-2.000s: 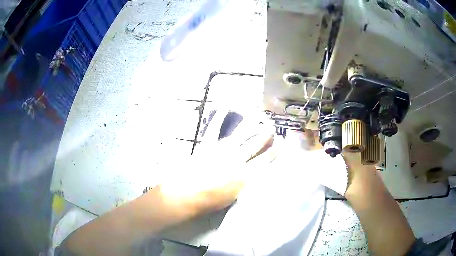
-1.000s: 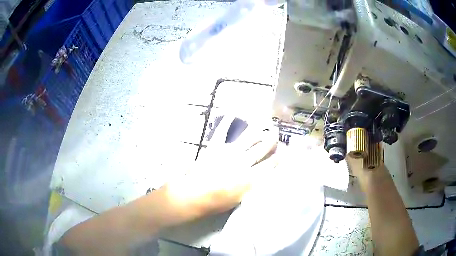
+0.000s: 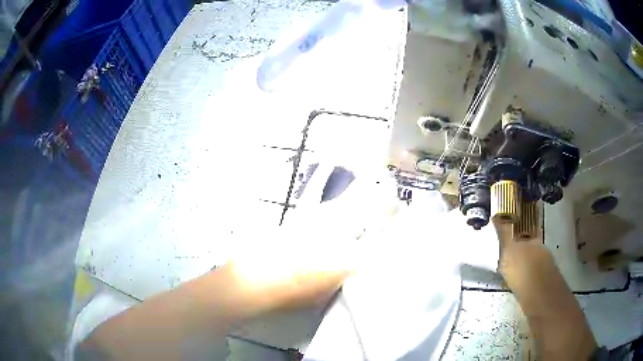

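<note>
A bright white fabric piece (image 3: 405,296) runs from the presser foot (image 3: 405,192) towards me and off the lower edge. It is overexposed and its outline is partly lost. My left hand (image 3: 310,247) lies at the fabric's left side; glare washes out its fingers. My right hand (image 3: 513,243) is at the fabric's right side, partly behind the brass-gold tension knobs (image 3: 505,202), its fingertips hidden. White needle threads (image 3: 462,137) run down the head of the cream sewing machine (image 3: 430,77).
The worn white table (image 3: 141,211) spreads to the left. Blue slatted crates (image 3: 106,77) stand beyond its left edge. A pale translucent elongated lamp-like shape (image 3: 299,46) lies over the back of the table. White cloth (image 3: 95,314) hangs at the lower left edge.
The fabric's near part has shifted and shows a new fold line. My right hand has moved slightly around the knobs. The view has shifted, so the machine appears further right than two seconds ago.
</note>
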